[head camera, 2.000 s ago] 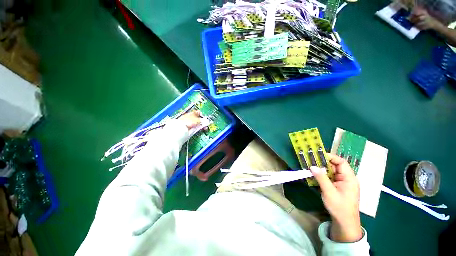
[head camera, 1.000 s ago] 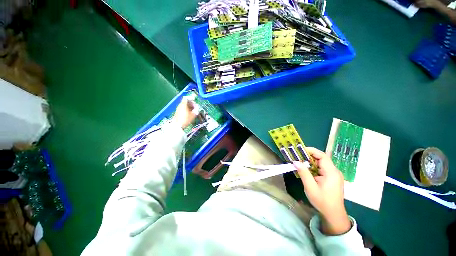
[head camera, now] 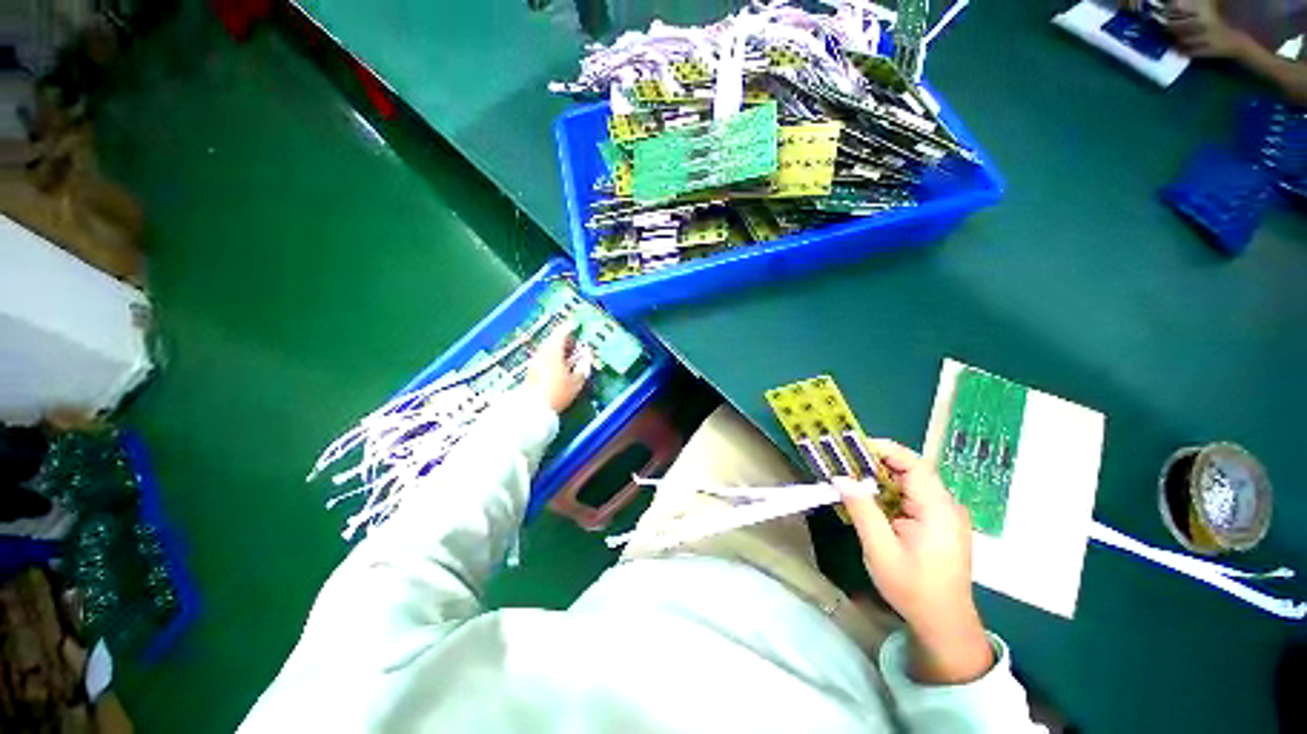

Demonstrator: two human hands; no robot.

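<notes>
My right hand holds a circuit board panel, its yellow back facing up, by its near end. White lead wires trail left from it over my lap. My left hand is in the lower blue tray, at the boards with white leads; its fingertips are partly hidden, so whether it grips a board cannot be told. Another panel, green face up, lies on the off-white pad.
A large blue bin heaped with boards stands on the green bench. A round tin is right of the pad, with white leads nearby. Another person's hand and blue items are at upper right. A red stool is below.
My left hand has shifted within the lower tray, and the boards and leads there lie differently. My right hand has moved slightly left with its panel since the earliest frame.
</notes>
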